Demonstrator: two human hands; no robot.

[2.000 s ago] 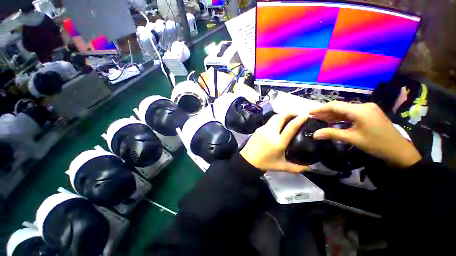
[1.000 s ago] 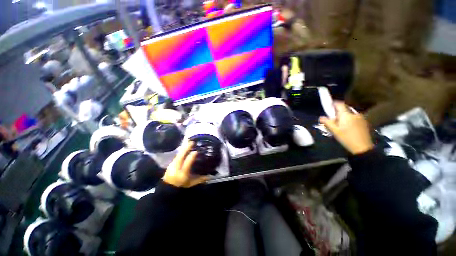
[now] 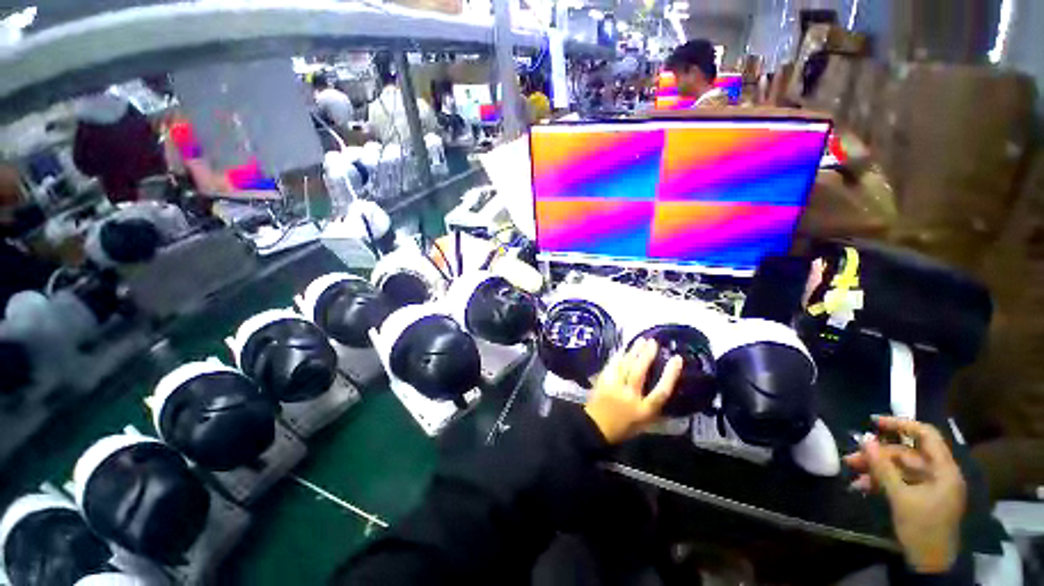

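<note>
Several white dome cameras with glossy black balls stand in a row on the black bench before the monitor. My left hand [image 3: 627, 393] is on one camera [image 3: 685, 369], its fingers curled over the front of the black ball. Another camera [image 3: 578, 337], left of it, has its ringed lens front facing me. A camera with a smooth black ball [image 3: 767, 393] stands to its right. My right hand [image 3: 919, 478] is near the bench's right front, fingertips close together by tiny pale bits [image 3: 865, 444]; I cannot tell whether it holds one.
The monitor [image 3: 675, 197] shows four colour-gradient panes. A white mouse [image 3: 816, 449] lies right of the cameras. A white strip [image 3: 903, 380] and a black box [image 3: 922, 300] are farther right. More dome cameras [image 3: 215, 414] line the green belt at left. A person [image 3: 694, 71] is behind the monitor.
The view has turned left and up. My left hand has moved from the ringed-lens camera to the one right of it. My right hand has moved from beside the white strip towards the bench's front edge.
</note>
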